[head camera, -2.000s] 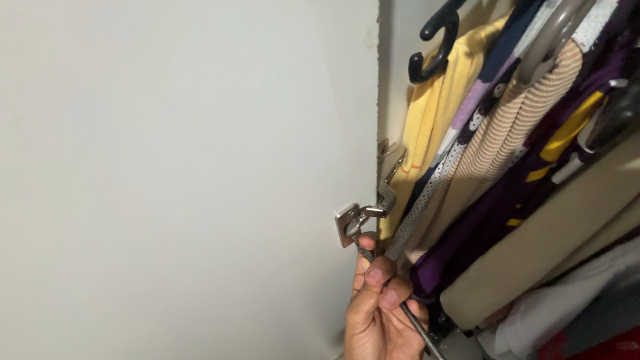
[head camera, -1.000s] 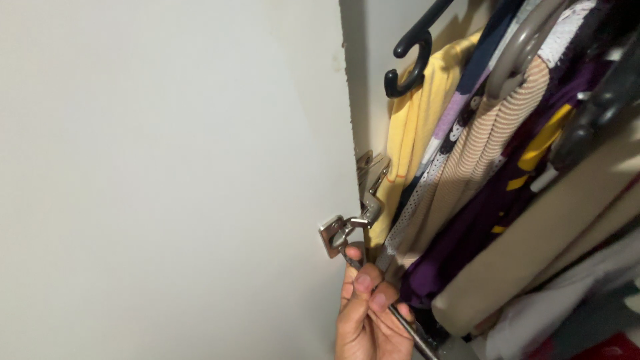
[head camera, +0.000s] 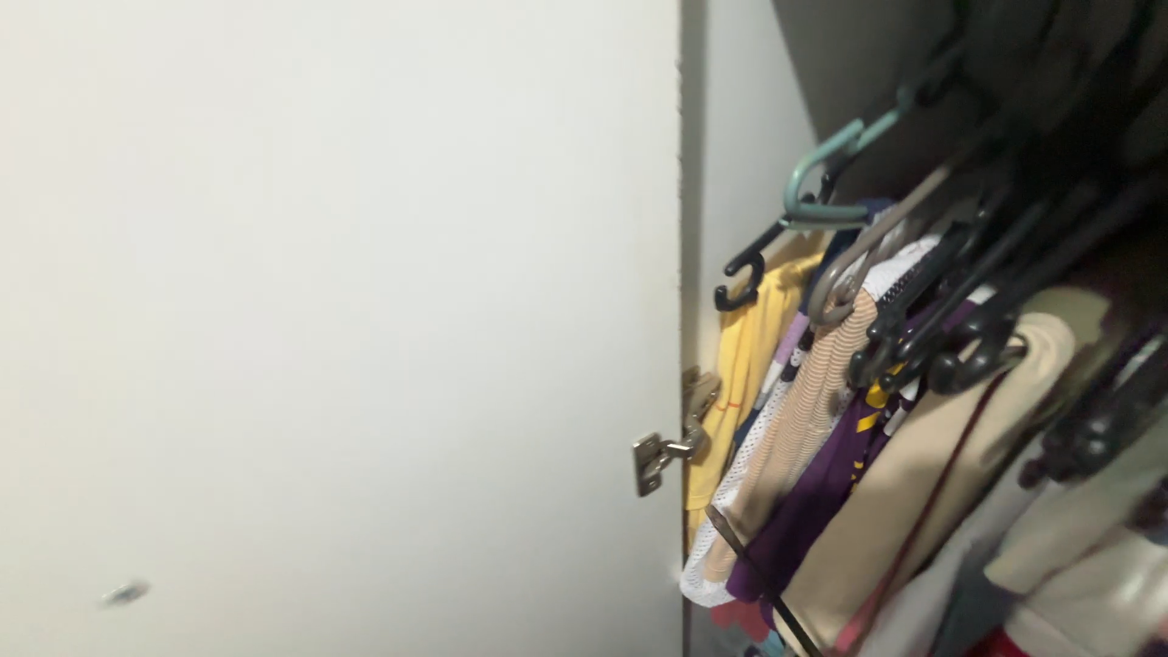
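A metal concealed cabinet hinge (head camera: 664, 456) joins the edge of a white door panel (head camera: 365, 301) to the wardrobe side wall. Below and right of the hinge, a thin dark metal rod or tool shaft (head camera: 768, 584) slants up from the bottom edge across the hung clothes; what holds it lies out of frame. Neither my left hand nor my right hand shows in the head view. A small blurred metallic object (head camera: 126, 592) appears at the lower left against the door.
Clothes fill the right side: a yellow garment (head camera: 748, 356), a striped beige one (head camera: 808, 411), a purple one (head camera: 803, 529) and a large beige one (head camera: 912, 474). Black hangers (head camera: 741, 283) and a light green hanger (head camera: 826, 173) stick out toward the door edge.
The hand that held a thin shaft at the hinge has left the view, and the shaft's tip is now below the hinge, away from it. The view has shifted, showing more hangers above.
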